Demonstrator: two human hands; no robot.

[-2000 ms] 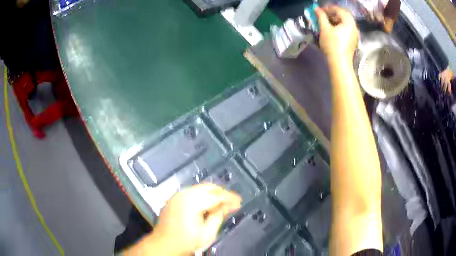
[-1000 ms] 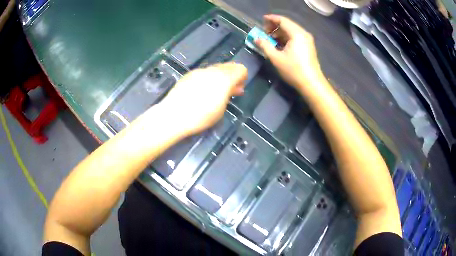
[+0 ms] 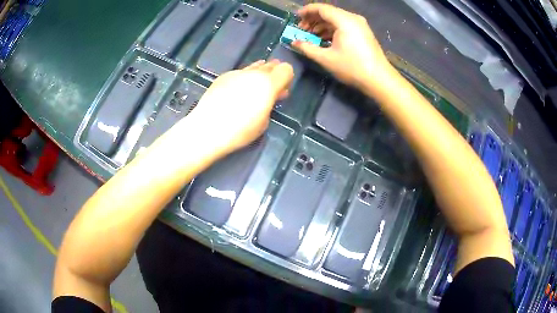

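Grey phone cases (image 3: 287,208) lie in the pockets of a clear blister tray (image 3: 211,235) on the green surface. My right hand (image 3: 342,43) is at the tray's far edge and holds a small teal block (image 3: 301,36) between its fingers. My left hand (image 3: 250,101) is over the middle of the tray, fingers curled, just above a grey case (image 3: 287,64) near the right hand. Whether its fingertips pinch anything small cannot be seen. My arms and hands hide parts of several cases.
Another tray with blue cases (image 3: 488,150) lies at the right. More blue cases (image 3: 18,18) show at the top left corner. A dark grey bench strip and dark and pale sheets (image 3: 495,67) lie beyond the tray. A red stool (image 3: 30,156) stands on the floor at the left.
My right hand has come from beside the fan and bottle to the tray with the teal block. My left hand has moved up the tray. The view has shifted towards the right-hand tray.
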